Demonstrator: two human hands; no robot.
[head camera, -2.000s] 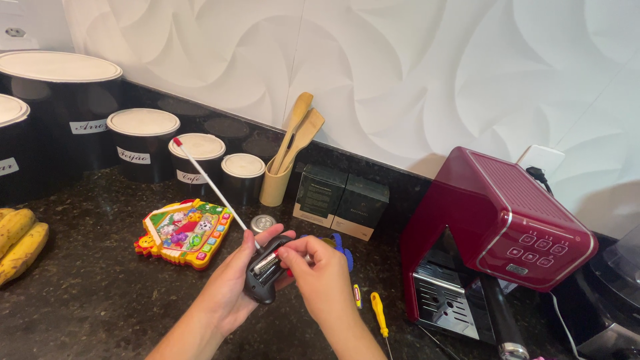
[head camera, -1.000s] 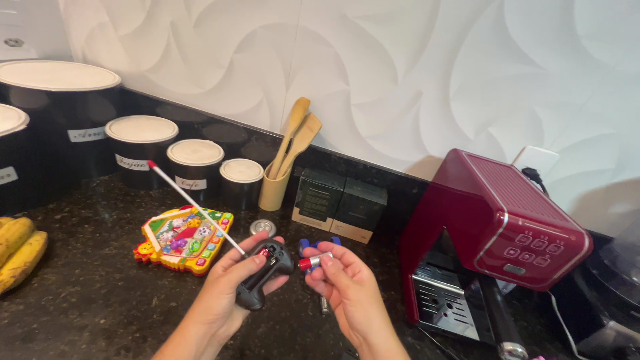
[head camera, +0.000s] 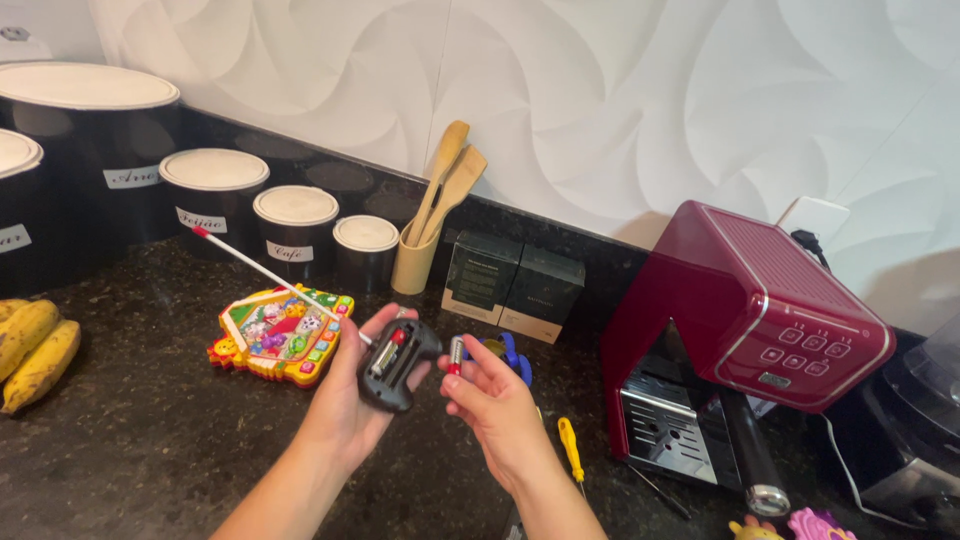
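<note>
My left hand (head camera: 352, 397) holds a black plastic controller (head camera: 396, 367) with its battery compartment facing up. One red-and-silver battery (head camera: 391, 351) lies in the compartment, and a dark slot beside it holds no battery. A white rod with a red tip (head camera: 262, 271) extends from the controller toward the upper left. Just right of the controller, my right hand (head camera: 491, 405) pinches another red-and-silver battery (head camera: 456, 355) upright between thumb and fingers, apart from the compartment. Behind that hand is a blue object (head camera: 516, 361), partly hidden.
A colourful toy (head camera: 281, 334) lies left of the controller, with bananas (head camera: 37, 349) farther left. Black canisters (head camera: 296, 244), a wooden utensil holder (head camera: 415, 262) and dark boxes (head camera: 480, 277) line the wall. A red coffee machine (head camera: 750, 300) and yellow-handled screwdriver (head camera: 570, 448) are at right.
Two seconds ago my right fingers were at the controller's compartment; now they hold a battery away from it. Since one second ago, that battery has turned from roughly level to upright.
</note>
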